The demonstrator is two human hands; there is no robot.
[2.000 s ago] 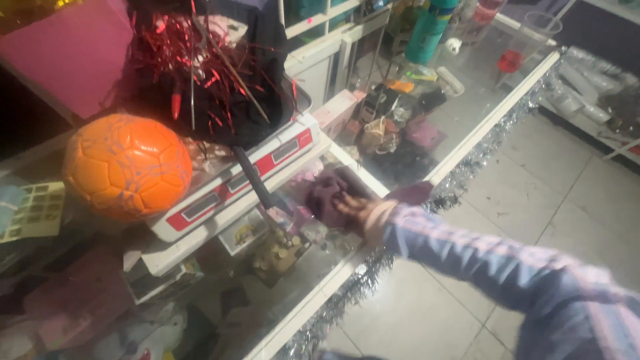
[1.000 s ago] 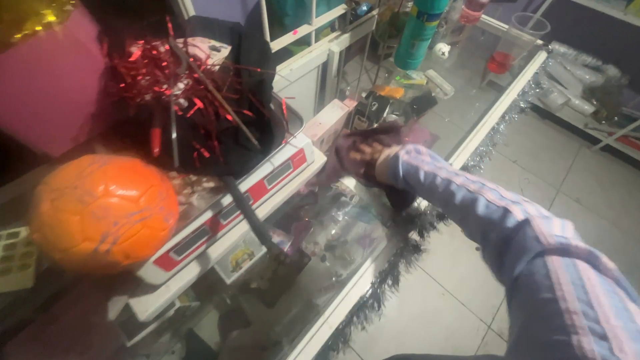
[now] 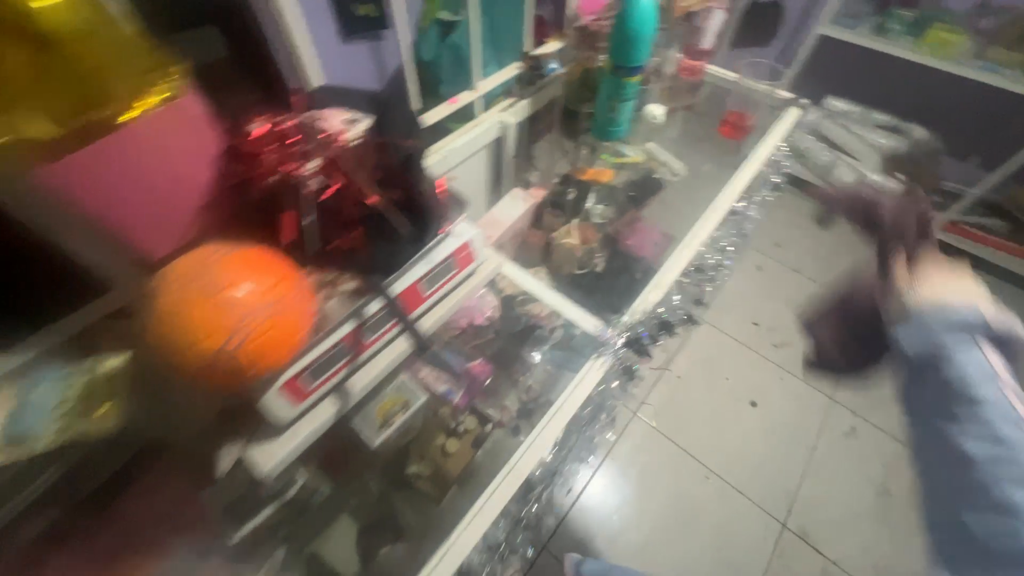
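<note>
At the right of the head view, my right hand [image 3: 932, 280], in a light blue sleeve with pale stripes, is closed on a dark maroon cloth [image 3: 852, 328]. The cloth hangs over the tiled floor, apart from the glass-topped counter [image 3: 704, 208]; hand and cloth are blurred by motion. My left hand is not in view. On the counter at the left stand an orange ball [image 3: 232, 312] and a white and red scale [image 3: 376, 324] with display windows and a dark strap across it.
Silver tinsel [image 3: 712, 264] lines the counter's front edge. A teal bottle [image 3: 624, 72] and a clear cup [image 3: 740, 116] stand toward its far end. Red tinsel [image 3: 320, 176] is behind the scale. Clear plastic items [image 3: 864, 136] lie at the far right above the tiled floor [image 3: 720, 448].
My right hand has moved right with the maroon cloth, from the counter's glass top out over the floor. The view has shifted too.
</note>
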